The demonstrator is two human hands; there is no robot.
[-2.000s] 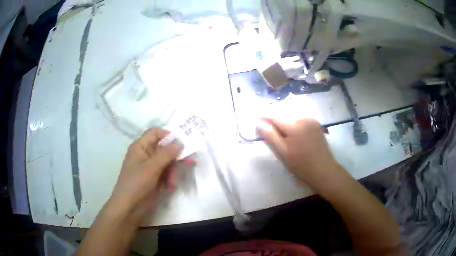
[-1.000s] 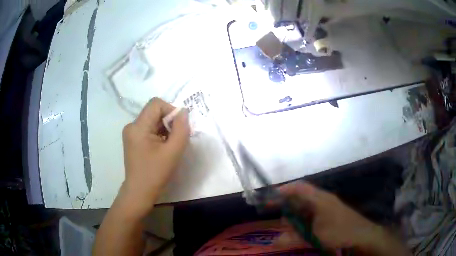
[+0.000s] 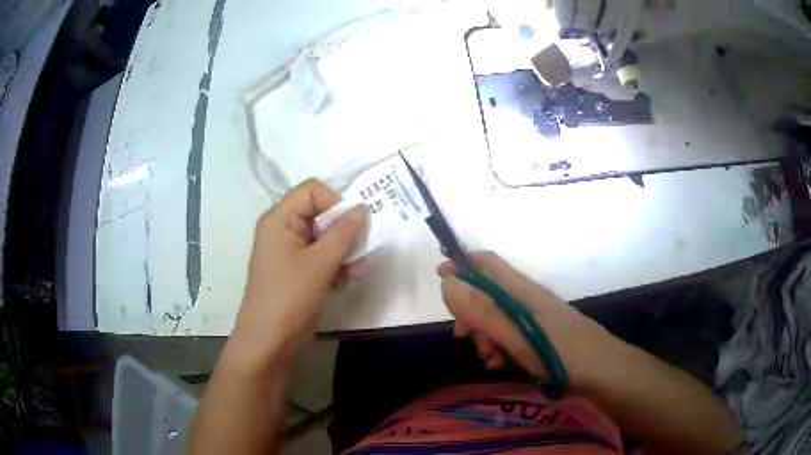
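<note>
My left hand holds a white label with small dark print between thumb and fingers, above the front part of the table. My right hand holds scissors with dark green handles and dark blades. The blade tips point up and left, at the label's right edge. The blades look closed or nearly so; whether they touch the label I cannot tell. A pale, thin-edged piece, washed out by the lamp, lies on the table behind my left hand.
The sewing machine's needle area and base plate are at the upper right. The white table has a dark strip at left. A pale plastic bin stands at lower left. Grey cloth is heaped at right.
My right hand, empty at first, took the scissors and brought them up from the table's front edge to the label. The long pale strip hanging from the label no longer shows. The view has shifted.
</note>
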